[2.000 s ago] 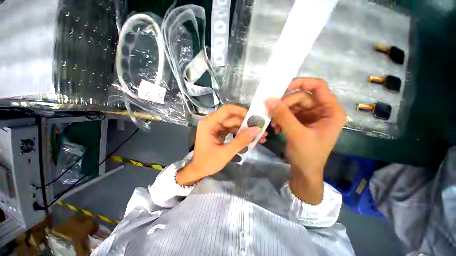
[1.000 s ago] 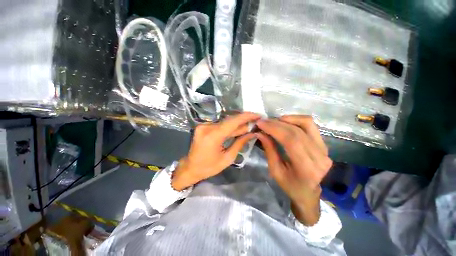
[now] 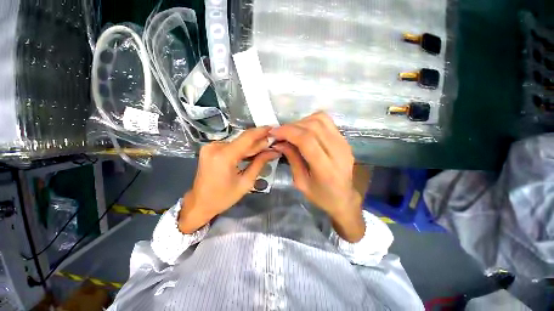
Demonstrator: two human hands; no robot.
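Observation:
A white pad strip (image 3: 256, 91) runs from over the tray's left edge down between my hands. Its lower end, with a dark round pad (image 3: 261, 184), shows below my fingers. My left hand (image 3: 229, 167) pinches the strip between thumb and fingers. My right hand (image 3: 316, 161) has its thumb and fingertips together at the same spot, touching the strip; what lies between those fingertips is hidden. The clear blister tray (image 3: 340, 79) holds three black modules (image 3: 429, 78) with gold tails along its right side.
Coiled strips in clear bags (image 3: 149, 79) and a ringed strip (image 3: 217, 39) lie left of the tray. Ribbed clear trays (image 3: 51, 79) are at far left. Another tray with dark modules (image 3: 543, 76) is at the right edge. A person's striped sleeve (image 3: 486, 194) and a blue stool (image 3: 398, 203) are at right.
The view has shifted right, so the bench things appear further left. Since two seconds ago, my right hand has come in against my left fingertips, and the strip's upper part has dropped lower.

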